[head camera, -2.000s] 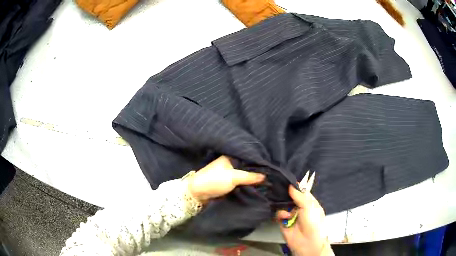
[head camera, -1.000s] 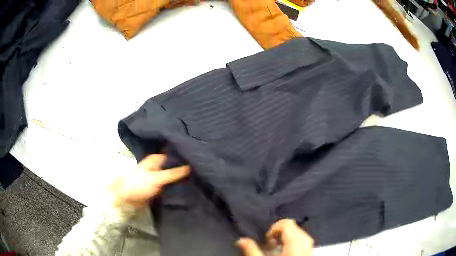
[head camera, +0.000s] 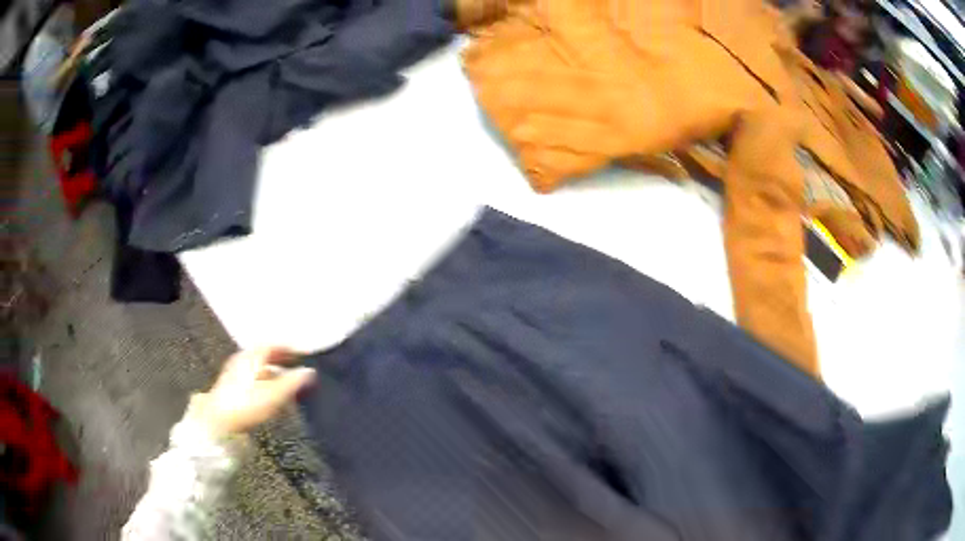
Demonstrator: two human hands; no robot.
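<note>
The dark pinstripe trousers (head camera: 550,370) lie spread across the white table in front of me, blurred by motion, with their left part at the table's near left edge. My left hand (head camera: 254,389), in a pale knitted sleeve, pinches the left corner of the trousers between thumb and fingers. My right hand is not in view. No snips can be seen.
A heap of dark garments (head camera: 243,106) lies at the table's far left and hangs over its edge. An orange-brown quilted jacket (head camera: 624,85) lies beyond the trousers. A dark flat item with a yellow edge (head camera: 827,254) is at the right. Red things (head camera: 32,444) are at lower left.
The view has swung left and up. My left hand has moved from inside the folded cloth to the trousers' left corner. The trousers are spread flatter. My right hand has left the picture.
</note>
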